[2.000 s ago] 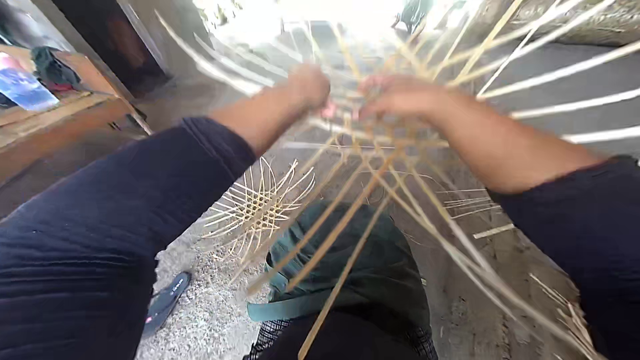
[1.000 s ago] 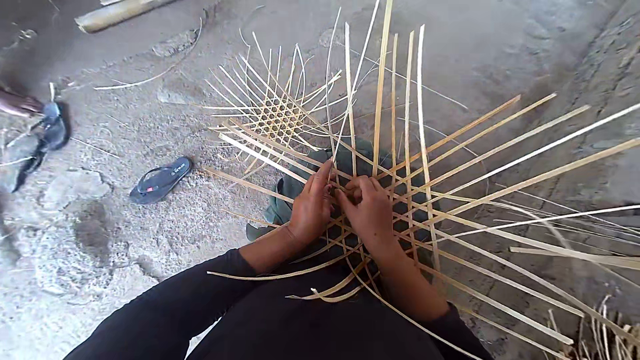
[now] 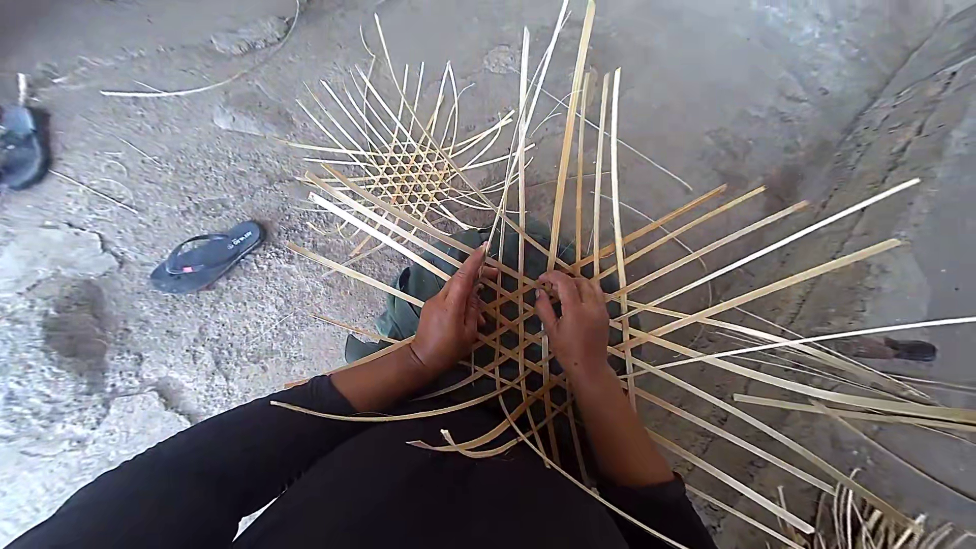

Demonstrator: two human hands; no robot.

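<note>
An open hexagonal weave of bamboo-like strips [image 3: 507, 324] lies over my lap, its long loose ends spreading out on all sides. At the weave's upper left, my left hand [image 3: 450, 316] pinches a thin upright strip [image 3: 499, 217] between thumb and fingers. My right hand [image 3: 576, 316] rests at the upper right part of the weave, thumb and forefinger closed on a strip at a crossing; which strip, I cannot tell. Green cloth [image 3: 404, 301] shows beneath the weave.
A smaller woven piece of the same pattern [image 3: 412, 177] lies on the ground ahead. A flip-flop [image 3: 207, 257] is at the left, with another piece of footwear [image 3: 21, 149] at the far left edge. Loose strips [image 3: 854, 408] lie at the right, and a bundle of strips [image 3: 862, 515] at the lower right.
The view has tipped down since the oldest frame. Over the last second my hands have moved apart; they were close together at the weave's upper edge.
</note>
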